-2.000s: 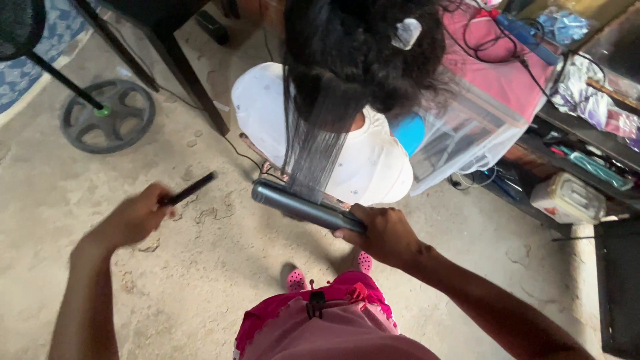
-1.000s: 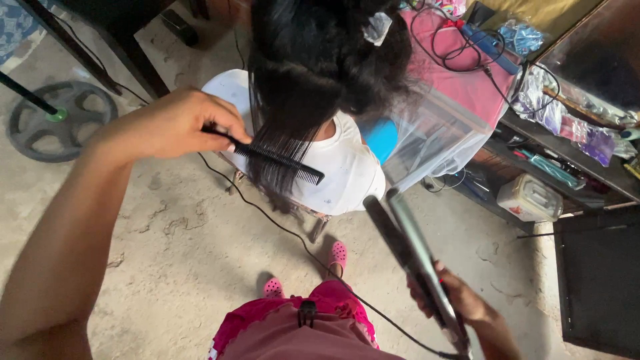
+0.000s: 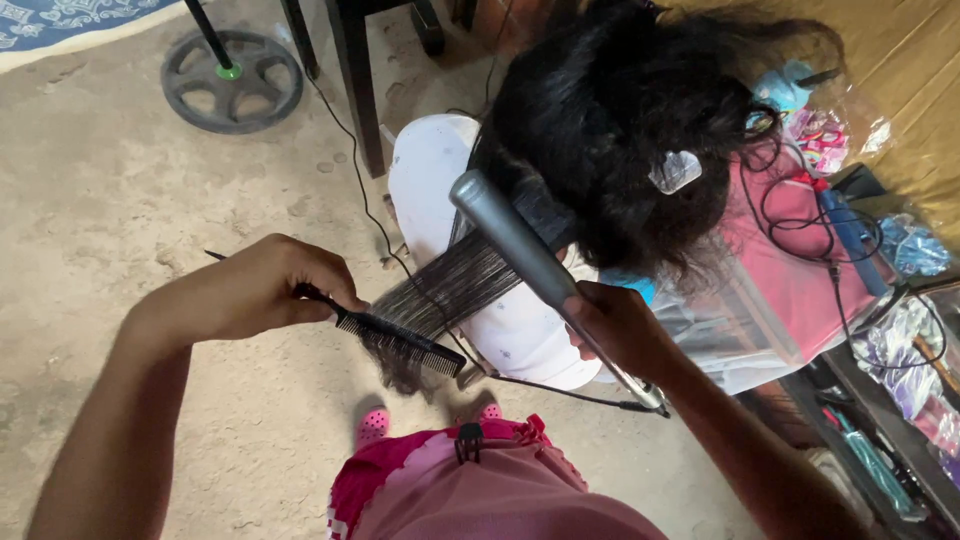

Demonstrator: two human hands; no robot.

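Observation:
A seated person in a white top (image 3: 427,180) has dark hair (image 3: 615,112), part of it held up by a pale clip (image 3: 676,172). My right hand (image 3: 619,326) grips a hair straightener (image 3: 517,240), whose plates lie across a stretched, straight section of hair (image 3: 457,285). My left hand (image 3: 259,289) holds a black tail comb (image 3: 401,345) by its handle end. The comb's teeth are at the loose lower end of that section, below and left of the straightener. The straightener's cord (image 3: 570,394) runs from its handle end across the front of the white top.
A round wheel-like base (image 3: 232,81) on a pole and a dark wooden leg (image 3: 358,90) stand at the upper left. At the right are a pink-covered plastic container (image 3: 795,277) with coiled cables and a shelf (image 3: 847,412) holding packets. Pink clogs (image 3: 373,426) show on the floor.
The straightener has gone from the lower right, away from the hair, to across the hair section. The comb, at the hair one second ago, is now at the section's lower end.

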